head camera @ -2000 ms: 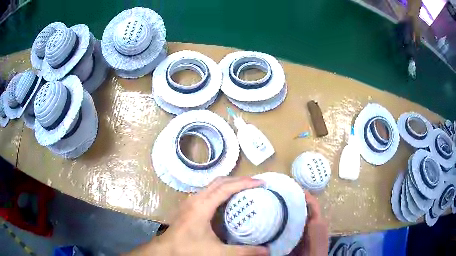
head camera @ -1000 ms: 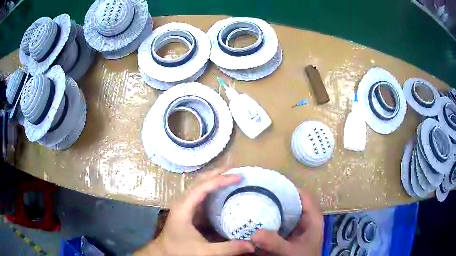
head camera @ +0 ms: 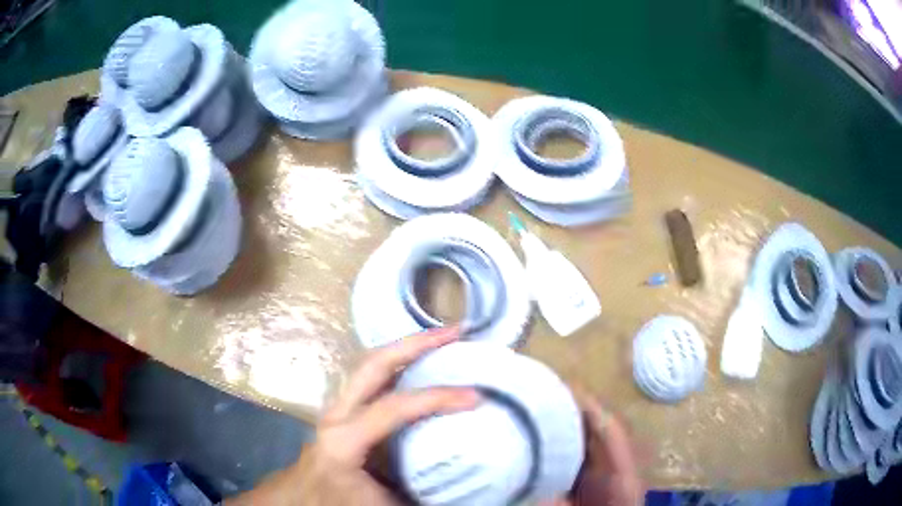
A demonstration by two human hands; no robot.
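Note:
A grey-white hat (head camera: 475,445), a dome sitting in a brim ring with a dark band, is held between both hands at the bottom middle, dome towards the bottom left. My left hand (head camera: 361,445) grips its left side, fingers over the brim and dome. My right hand (head camera: 608,460) holds the right edge of the brim, partly hidden behind it. An open brim ring stack (head camera: 381,287) lies just beyond the hat. A white glue bottle (head camera: 562,292) lies right of that stack. A loose dome cap (head camera: 670,358) sits on the worktop to the right. The picture is slightly blurred.
Assembled hats (head camera: 143,183) are grouped at the left. Two more open ring stacks (head camera: 381,153) stand at the back. A brown block (head camera: 682,247), a small blue tip (head camera: 655,281) and a second bottle (head camera: 742,344) lie right. Overlapping rings (head camera: 841,415) are at the far right.
The hat has been turned in my hands, and my left fingers now reach over its brim and dome. The view has shifted, so the worktop things appear further right and lower than a second ago.

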